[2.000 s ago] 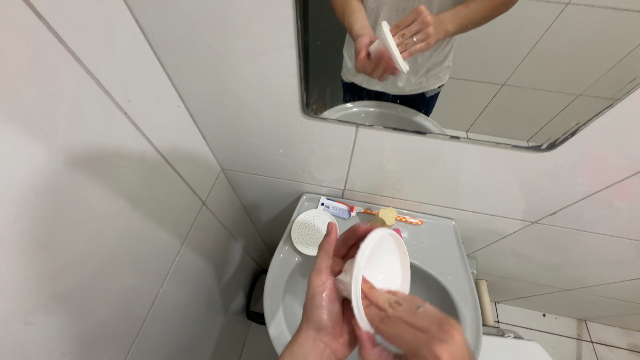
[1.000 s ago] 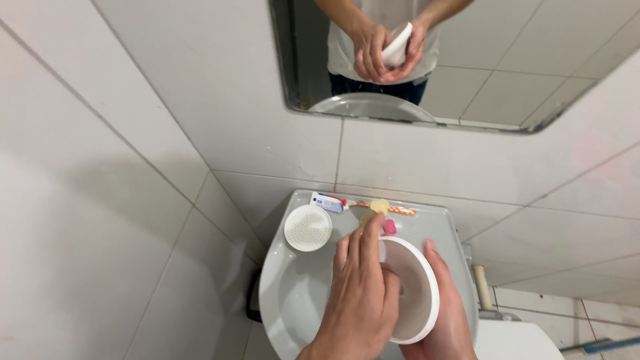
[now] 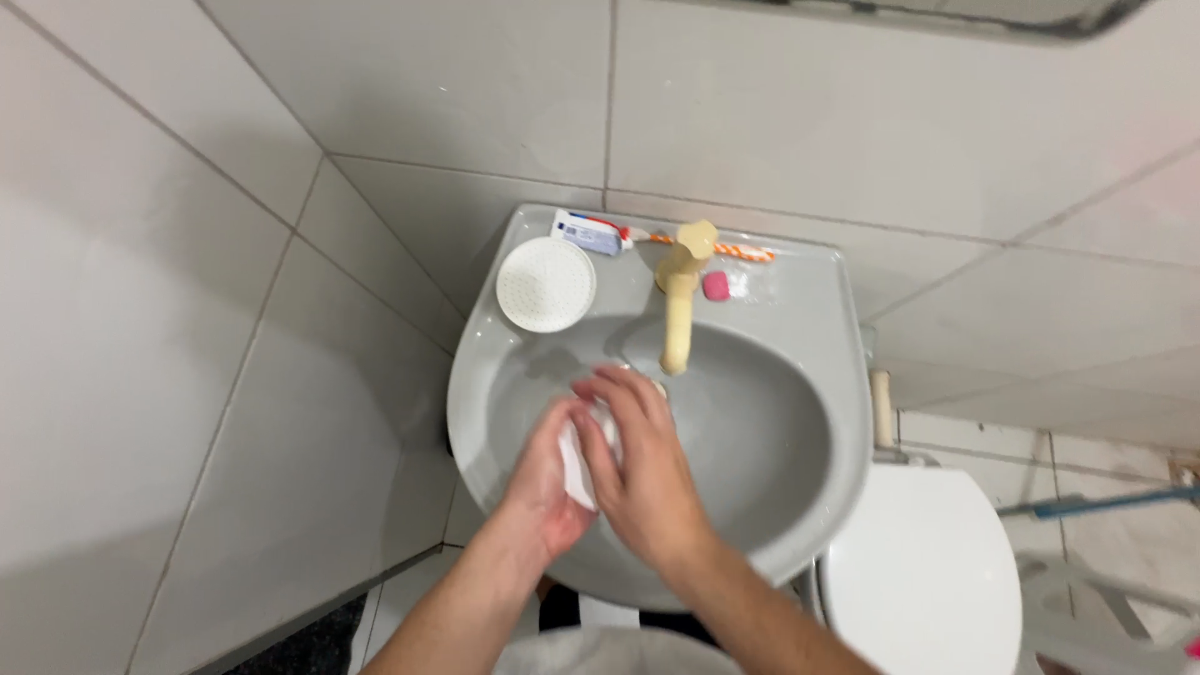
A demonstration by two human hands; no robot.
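Low over the grey sink basin, a white plastic cup-like piece sits between my two hands, mostly covered by them and a little blurred. My left hand grips it from the left and below. Across its right side lies my right hand, fingers bent over it. A round white perforated disc rests on the sink's back left corner. The cream tap stands behind my hands, its spout over the basin.
A toothpaste tube, an orange-and-white toothbrush and a small pink piece lie on the back ledge. Right of the sink is a white toilet lid; a blue handle is beyond it. Tiled walls stand behind and left.
My hands have lowered toward the basin with the white piece, whose open mouth faced up a second ago. The view has tilted down, leaving only the mirror's bottom edge.
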